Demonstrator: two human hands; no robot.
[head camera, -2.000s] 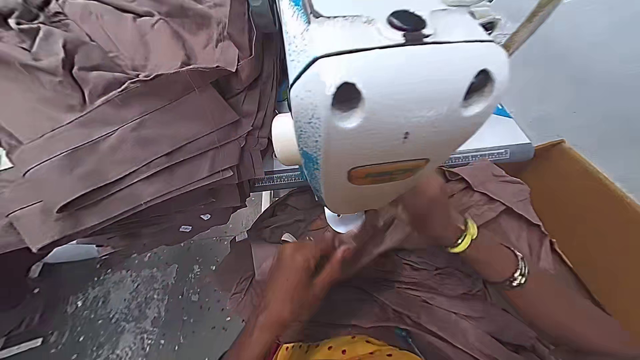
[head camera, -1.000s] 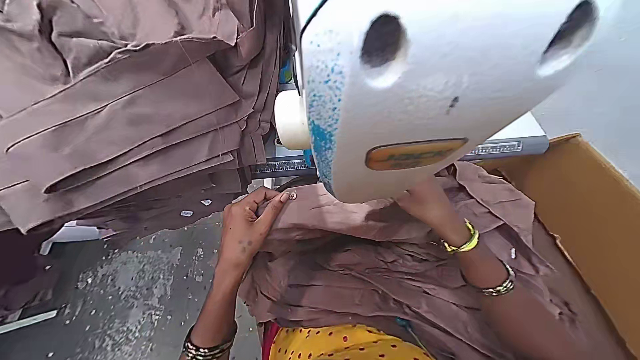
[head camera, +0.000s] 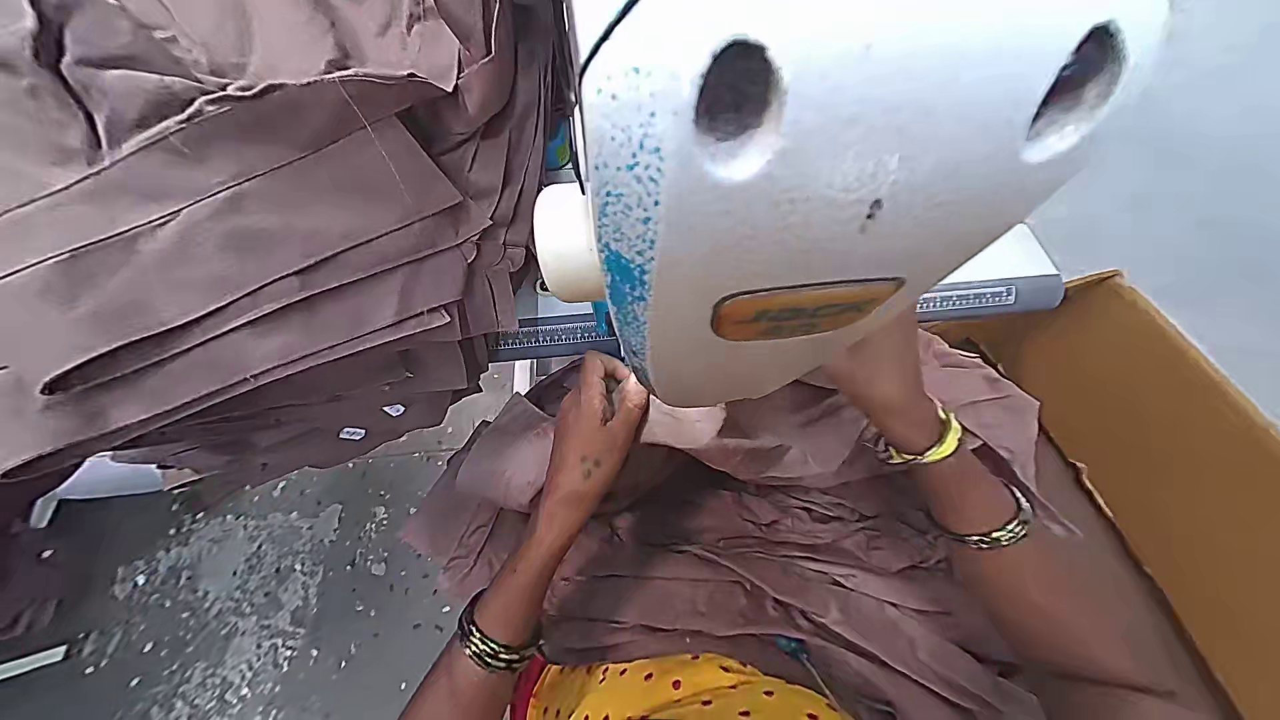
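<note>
A white Jack sewing machine head (head camera: 830, 220) fills the upper middle of the view and hides the needle area. Just below its left edge, my left hand (head camera: 592, 440) pinches the edge of a brown fabric piece (head camera: 680, 425) between thumb and fingertips. On the right, my right hand (head camera: 885, 375) rests at the same fabric, its fingers mostly hidden behind the machine head. More brown fabric (head camera: 760, 560) lies gathered over my lap.
A tall stack of brown cut fabric pieces (head camera: 230, 270) stands at the left. The machine's white handwheel-like knob (head camera: 565, 243) juts out beside it. A brown cardboard box wall (head camera: 1160, 430) runs along the right. Scraps litter the grey floor (head camera: 270, 580).
Two seconds ago my hands were close together under the machine head; they are now apart. Since one second ago my left hand has shifted slightly right, to the head's lower left edge. The view has moved closer.
</note>
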